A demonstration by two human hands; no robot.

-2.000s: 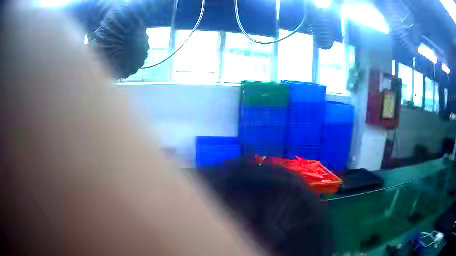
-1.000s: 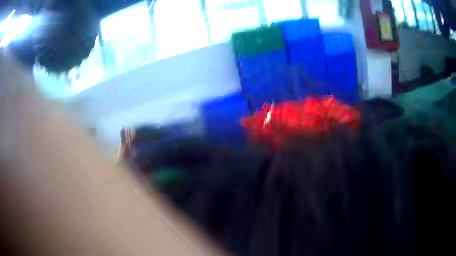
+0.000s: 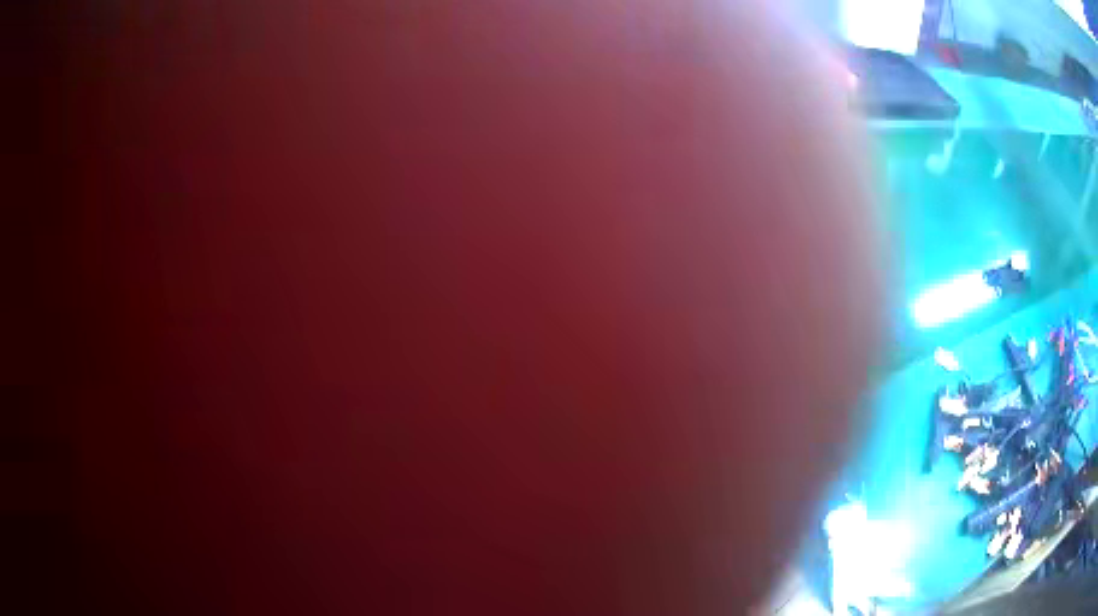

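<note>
A very close, blurred red-brown shape covers the left and middle of the view. It looks like skin against the lens, possibly my left hand, but its fingers and grip cannot be made out. No right hand can be made out. A pile of cable assemblies, black with copper-coloured and a few red ends, lies on the green bench top at the lower right. A small dark piece lies farther back on the bench.
A black flat object is at the far side of the bench. Bright light reflections show on the green surface. A pale greyish edge crosses the bottom right corner. Everything behind the blurred shape is hidden.
The view has tipped down towards the bench. The close shape now covers much more of the picture and looks red. The bins and red parts are out of sight; the cable pile shows.
</note>
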